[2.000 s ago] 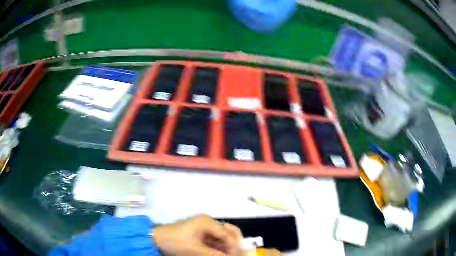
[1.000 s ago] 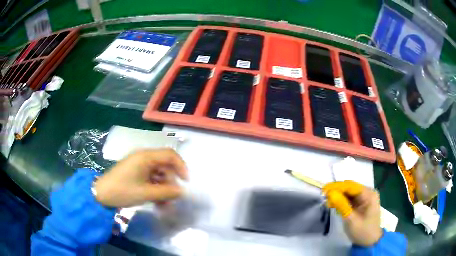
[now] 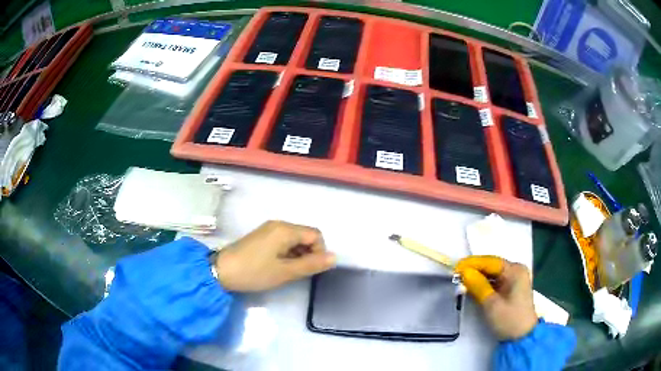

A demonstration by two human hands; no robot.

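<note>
A smartphone lies flat on the white mat, its greyish screen side up. My left hand is bare, with its fingertips at the phone's upper left corner; whether it pinches anything is hidden. My right hand wears orange-yellow finger cots, and its fingertips are at the phone's upper right corner with a small white bit between them. A cream-yellow stick with a dark tip lies on the mat above the phone, its right end near my right fingers.
The salmon-red tray holds phones behind the mat, with one pocket empty. A stack of films and crumpled clear plastic lie left. A white cloth, bottles and a dish of finger cots are right. Bagged cards lie back left.
My left hand has moved right, from left of the phone to its upper left corner. My right hand stays at the phone's right end. The blurred clear sheet under my left hand no longer shows there.
</note>
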